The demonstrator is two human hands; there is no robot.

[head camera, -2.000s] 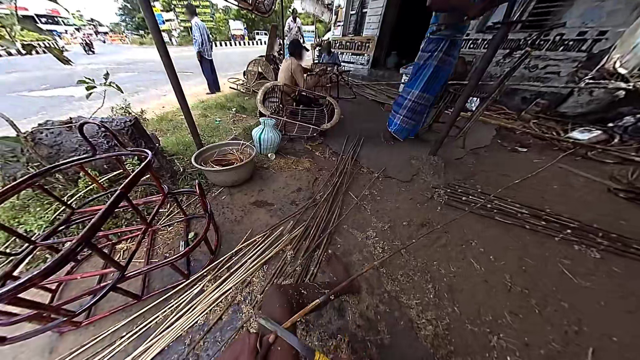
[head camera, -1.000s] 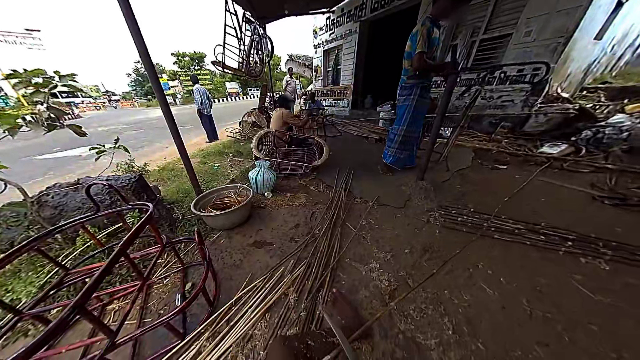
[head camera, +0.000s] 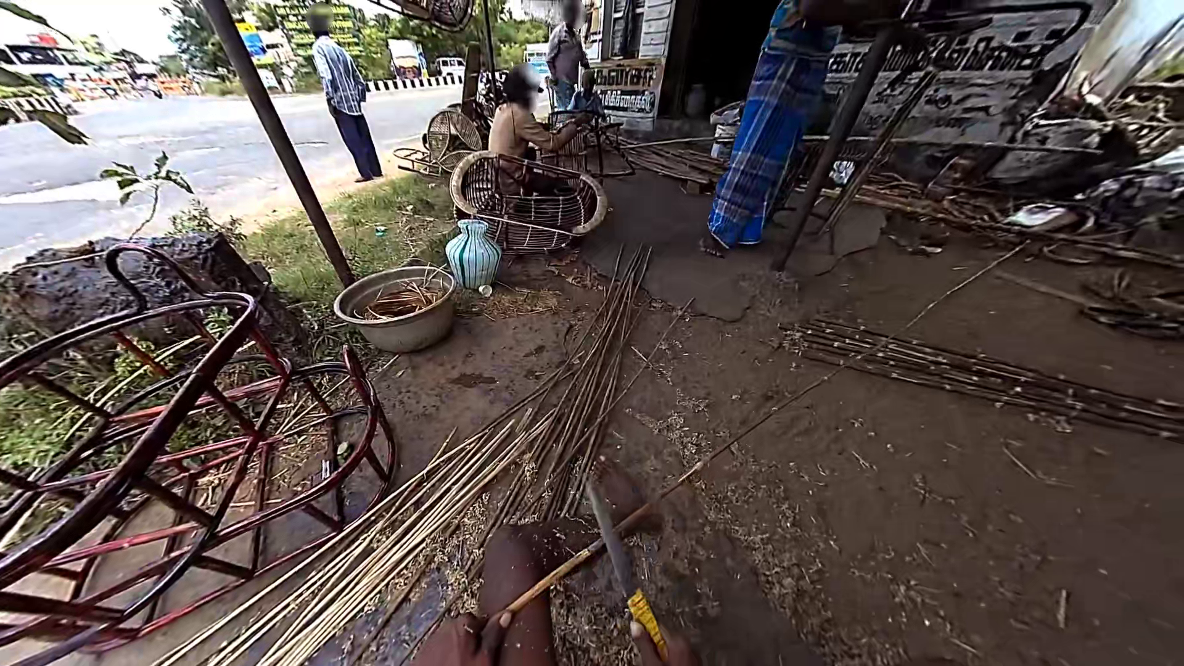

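Observation:
My left hand (head camera: pixel 462 640) grips the near end of a long thin cane (head camera: pixel 758 430), which runs across my bent leg and far out to the right. At the bottom edge my right hand (head camera: pixel 664 647) is closed on the yellow handle of a knife (head camera: pixel 615 546). Its blade points away from me and crosses the cane just beyond the leg. To the left of the leg lies a spread of peeled pale canes (head camera: pixel 388 546), and darker canes (head camera: pixel 601 379) reach forward from it on the ground.
A dark red cane chair frame (head camera: pixel 199 435) stands at the left, near a metal basin (head camera: pixel 398 324) with strips and a striped pot (head camera: pixel 474 254). More canes (head camera: pixel 980 370) lie right. A seated person (head camera: pixel 523 129) and a standing person in blue cloth (head camera: pixel 768 129) are ahead, beside a post (head camera: pixel 837 139).
The view has tilted down since one second ago, bringing the knife handle into sight. The blade now lies across the cane, more upright than two seconds ago.

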